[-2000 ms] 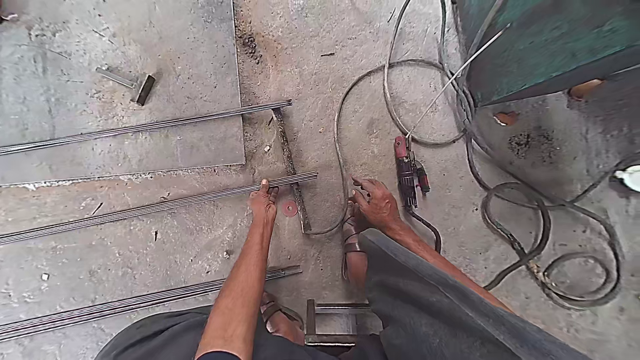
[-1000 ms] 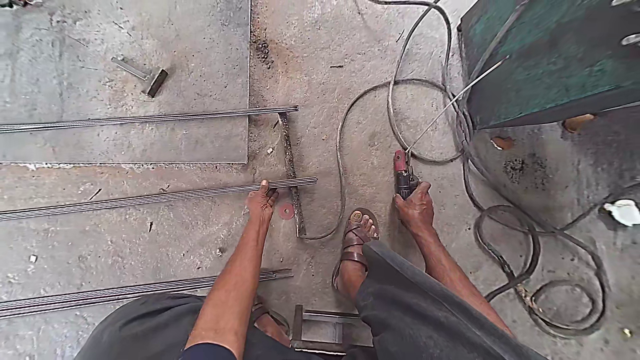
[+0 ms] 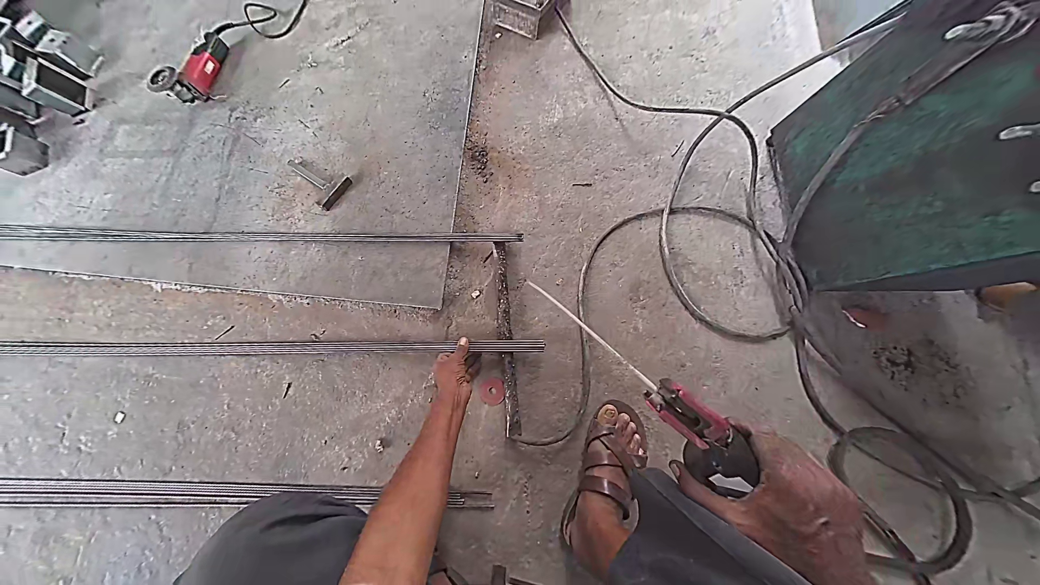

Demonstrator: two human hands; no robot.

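Observation:
My left hand [image 3: 457, 372] grips the middle bundle of thin metal rods [image 3: 244, 348] near its right end, thumb on top. That end rests across a dark, rough metal bar [image 3: 505, 341] on the floor. In my right hand [image 3: 780, 487] is a welding electrode holder [image 3: 691, 414] with pinkish-red jaws, a pale electrode [image 3: 593, 335] clamped in it and pointing up and left, its tip to the right of the bar. Another rod bundle [image 3: 244, 236] lies farther off, its end at the bar's top; a third [image 3: 203, 491] lies nearest me. A reddish disc [image 3: 491, 392] lies beside the bar.
A green metal box [image 3: 918, 179] stands at the right, with looped cables [image 3: 723, 325] beside it. On the metal sheet [image 3: 390, 162] lie a T-shaped metal piece [image 3: 323, 185] and a red angle grinder [image 3: 199, 69]. Metal box sections [image 3: 53, 81] fill the upper left. My sandalled foot [image 3: 605, 479] is near the bar.
My right hand, empty two seconds ago, took hold of the electrode holder on the floor and has lifted it, swinging the electrode to point up-left. My left hand stays on the middle bundle.

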